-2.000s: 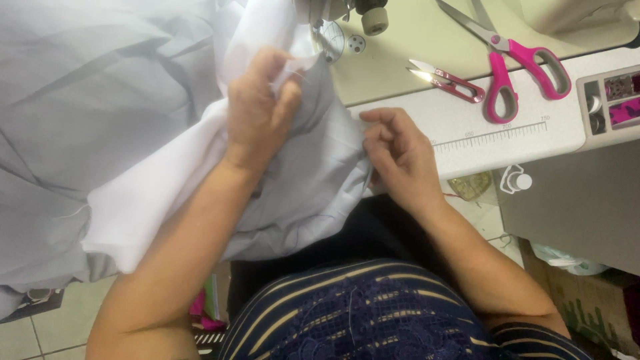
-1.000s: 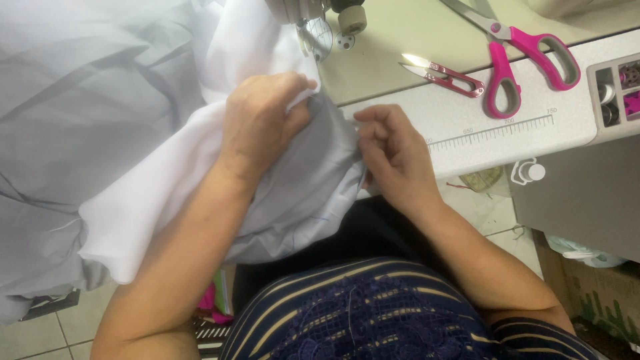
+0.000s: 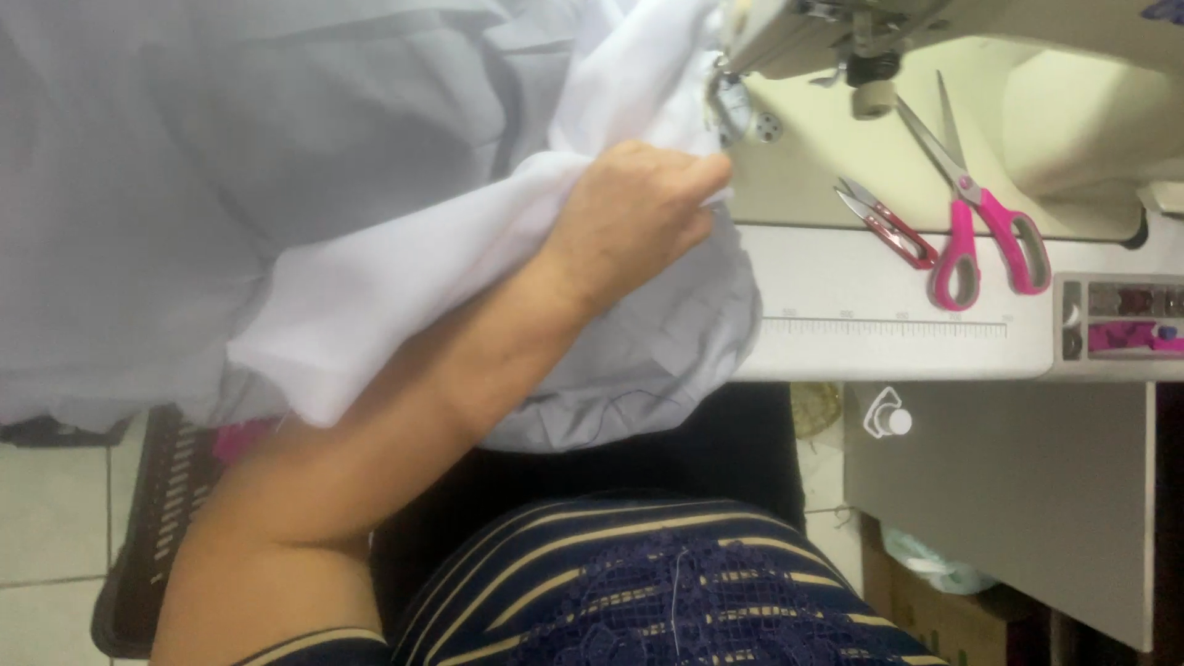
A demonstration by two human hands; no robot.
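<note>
My left hand (image 3: 643,213) grips the edge of a large pale grey and white cloth (image 3: 370,148), just in front of the needle area of a sewing machine (image 3: 795,37). The cloth spreads over the left of the table and hangs down over my lap. Its edge runs up beside the machine's presser foot (image 3: 717,88), which is partly hidden. My right hand is out of the picture.
Pink-handled scissors (image 3: 962,190) and red thread snips (image 3: 888,222) lie right of the machine head, above a printed ruler (image 3: 888,326). A tray of bobbins (image 3: 1124,319) sits at the right edge. A grey panel (image 3: 1008,490) stands below.
My right hand, beside the cloth's right edge in both earlier frames, has left the view. My left hand still grips the cloth near the machine. The view has shifted somewhat.
</note>
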